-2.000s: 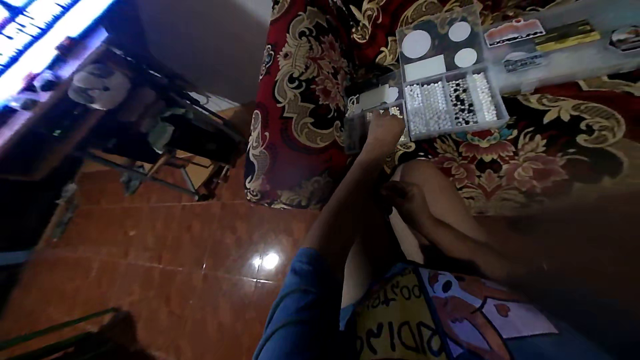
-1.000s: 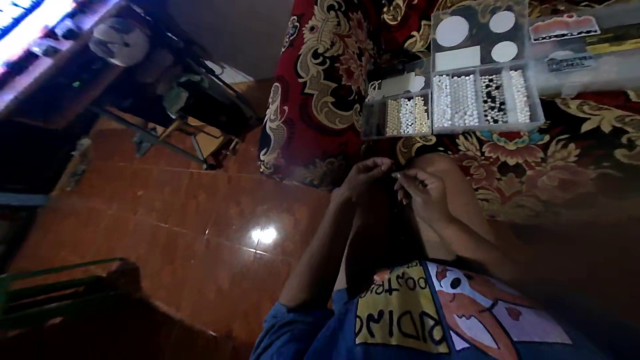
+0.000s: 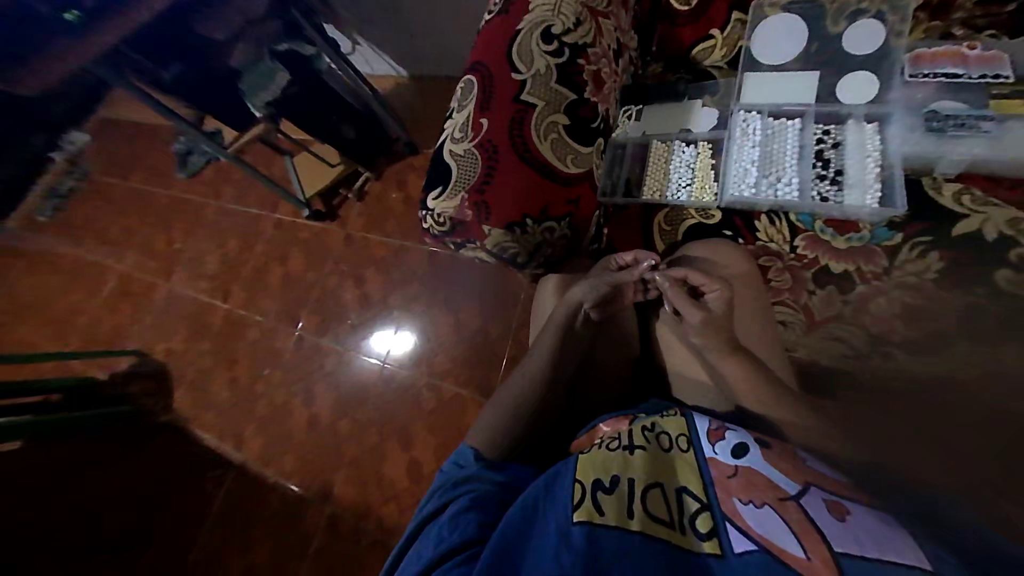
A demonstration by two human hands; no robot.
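Note:
Over my lap, my left hand (image 3: 614,282) and my right hand (image 3: 694,300) meet fingertip to fingertip, thumbs and forefingers pinched together. Whatever lies between them is too small and dark to make out. Just beyond my knees, a clear plastic bead box (image 3: 816,210) holds white beads (image 3: 746,156) and mixed black and white beads (image 3: 827,164) in separate compartments. A smaller clear box (image 3: 620,172) adjoins it on the left, with gold-coloured beads (image 3: 657,170) and silvery white beads (image 3: 682,172). Neither hand touches the boxes.
Both boxes rest on a red and black floral-patterned sofa (image 3: 552,104). Clear packaging with stickers (image 3: 958,64) lies at the right. On the left, a metal-framed stand (image 3: 296,172) is on the glossy tiled floor (image 3: 264,272), and a green-edged piece of furniture (image 3: 76,384) stands nearer.
My left hand was at the smaller bead box two seconds ago; it has come back to my right hand over my lap. The fingertips of both hands have since moved closer together.

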